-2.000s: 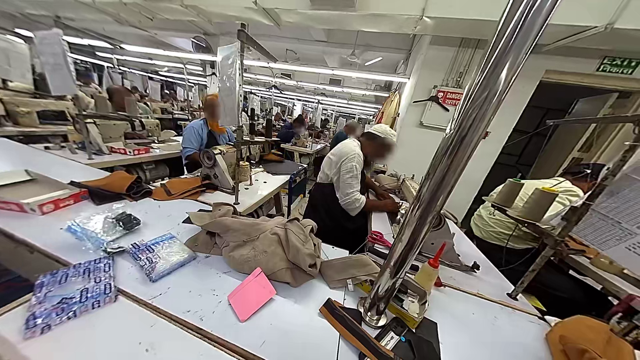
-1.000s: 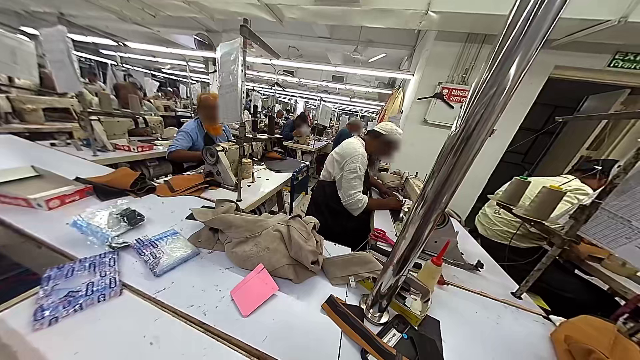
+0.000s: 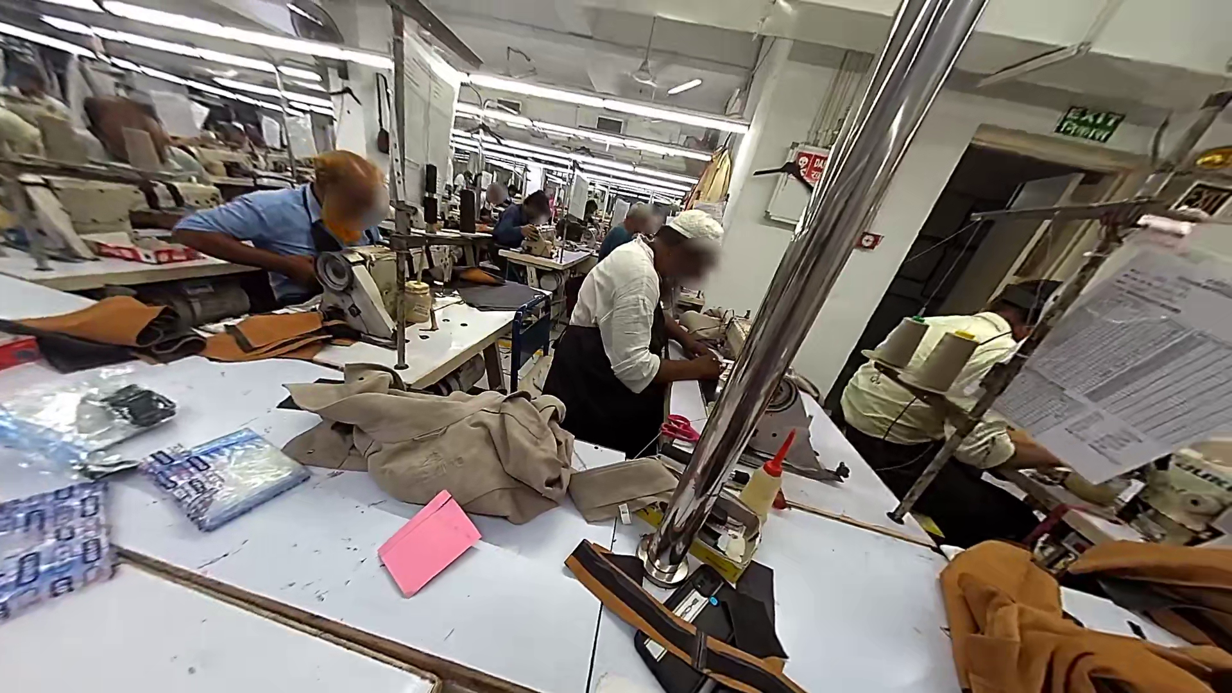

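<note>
Neither of my hands shows in the head view. A crumpled beige cloth garment (image 3: 462, 443) lies on the white table (image 3: 481, 616), with a folded beige piece (image 3: 624, 486) at its right. Pink paper or card (image 3: 428, 542) rests in front of it. Beside the foot of a shiny metal pole (image 3: 770, 346) lie a brown and black strap (image 3: 664, 616), a black flat item (image 3: 746, 602) and a small yellow box (image 3: 727, 539). A glue bottle with a red nozzle (image 3: 765, 481) stands behind the box.
Plastic-wrapped packets (image 3: 226, 476) lie at the left, brown fabric (image 3: 1020, 616) at the lower right. Pink-handled scissors (image 3: 680, 428) are farther back. Co-workers sit or stand at sewing machines (image 3: 361, 284) beyond the table. Thread cones (image 3: 938, 361) and a hanging printed sheet (image 3: 1126, 356) are at the right.
The view has turned slightly to the right, bringing more of the brown fabric at the lower right into sight. Nothing on the table has plainly moved.
</note>
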